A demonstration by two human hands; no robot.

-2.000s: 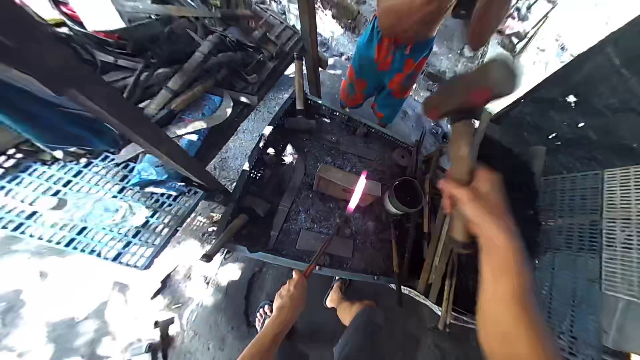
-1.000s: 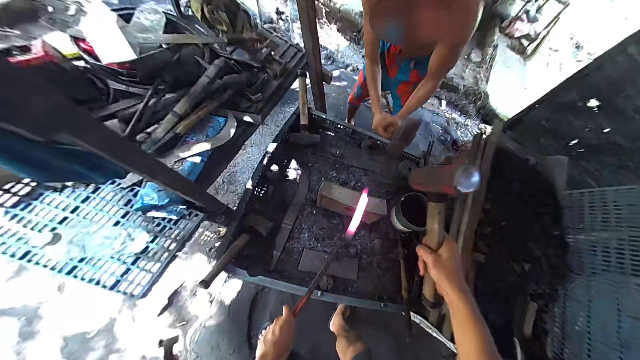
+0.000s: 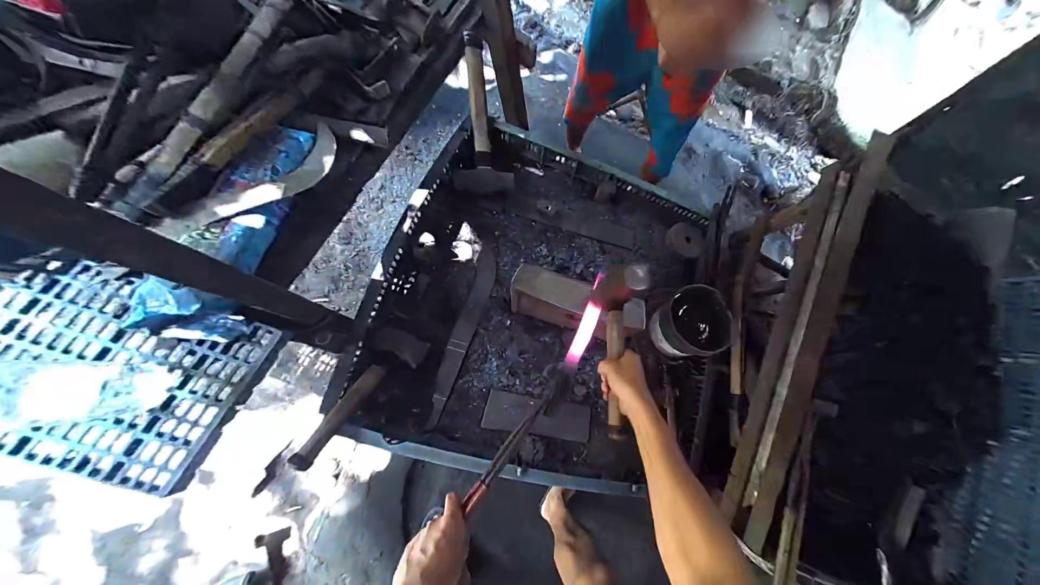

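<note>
My left hand is closed around the reddish handles of long metal tongs, which reach up and to the right. At their far end a glowing pink-hot metal bar lies across a rectangular metal anvil block. My right hand grips the wooden handle of a hammer. Its head is at the upper part of the glowing bar, over the block; whether they touch cannot be told. Right of the block stands a round container of dark liquid.
A low tray of dark grit holds the block, a long curved blade, a flat metal plate and other hammers. Wooden boards lean at right. Across the tray stands a person in patterned trousers. Scrap fills the upper left.
My right hand has brought the hammer down and left to the glowing bar from its raised place at the right. The other person's hands, on a hammer one second ago, no longer show clearly.
</note>
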